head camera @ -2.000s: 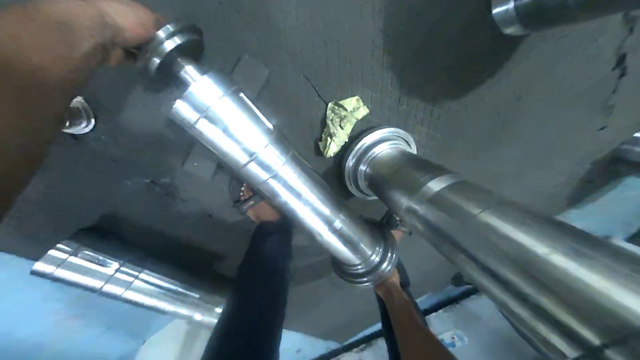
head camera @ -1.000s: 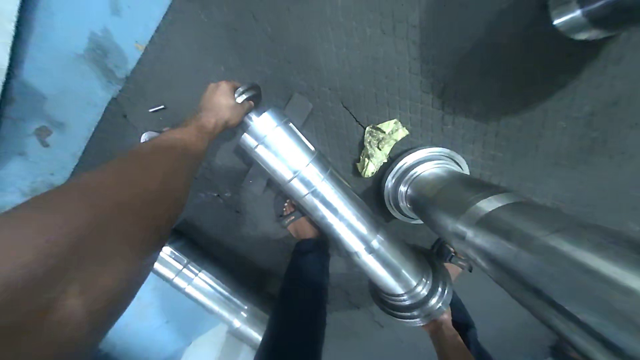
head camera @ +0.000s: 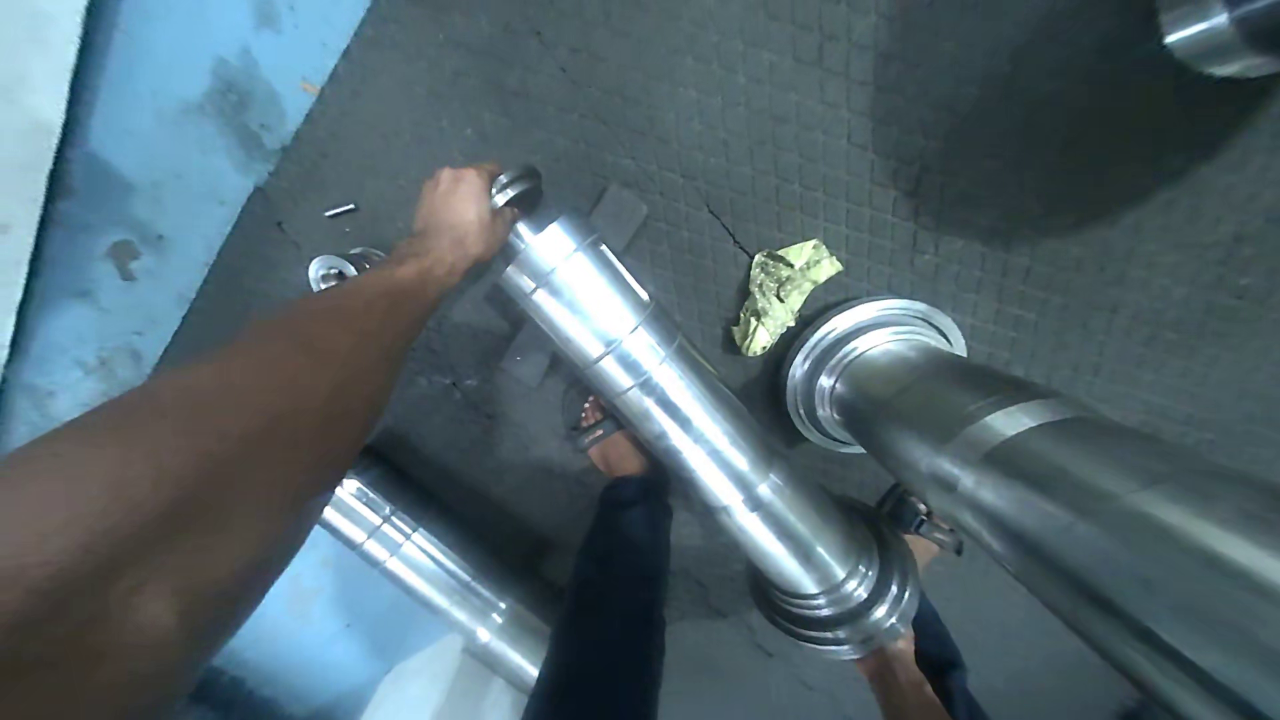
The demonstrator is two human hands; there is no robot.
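A shiny stepped metal shaft (head camera: pixel 680 410) slants across the middle of the head view, over my feet. At its upper, narrow end my left hand (head camera: pixel 463 215) is closed around a round metal end piece (head camera: pixel 517 190). The shaft's lower end carries a wide ringed flange (head camera: pixel 850 590). My right hand (head camera: pixel 890 665) reaches up under that flange from below; its fingers are hidden behind the metal. To the right lies a larger metal cylinder (head camera: pixel 1060 480) with a ringed flange (head camera: pixel 830 370), close to the held shaft.
Crumpled yellowish paper (head camera: pixel 783 292) lies on the dark textured floor. Another shiny shaft (head camera: pixel 430 570) is at lower left, beside my leg. A small metal pin (head camera: pixel 340 210) and a small flanged part (head camera: pixel 335 270) are at upper left. Another cylinder end (head camera: pixel 1220 35) shows at top right.
The view has shifted left, so the shaft sits farther right in it and more blue floor shows. My left hand stays at the shaft's upper end.
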